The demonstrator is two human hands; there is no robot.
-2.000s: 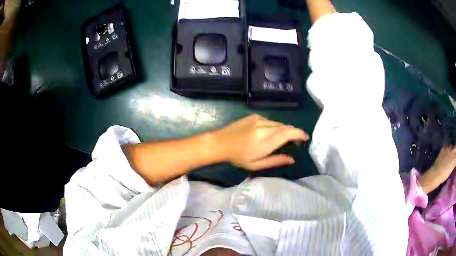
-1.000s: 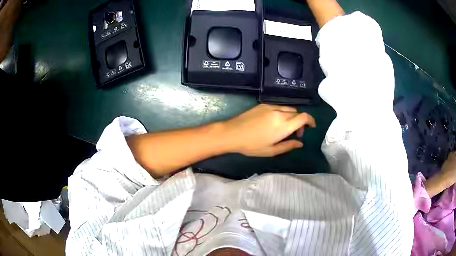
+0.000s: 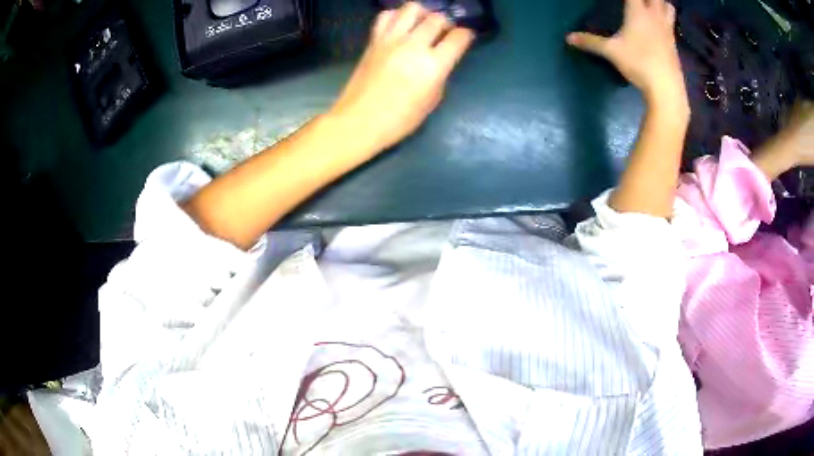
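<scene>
My left hand (image 3: 406,76) is at the top centre, its fingers closed over the near edge of a small black piece (image 3: 473,12), which the top edge cuts off. My right hand (image 3: 638,49) is at the top right with thumb and fingers spread, holding nothing visible, beside dark pieces. A stack of black trays (image 3: 241,40) at the upper left shows part of its pad and white icons; its far end is cut off. A filled black tray (image 3: 109,76) lies singly further left, blurred.
A pile of black inserts (image 3: 732,85) with round parts lies at right. A coworker's hand (image 3: 790,142) and pink sleeve (image 3: 732,191) are beside it. The green bench's near edge (image 3: 402,216) runs before my coat. A crumpled white bag (image 3: 62,414) is low left.
My left hand has moved up and forward to the black piece. My right hand has come back into view. The trays have shifted left and up in view, and the smaller tray beside the stack no longer shows there.
</scene>
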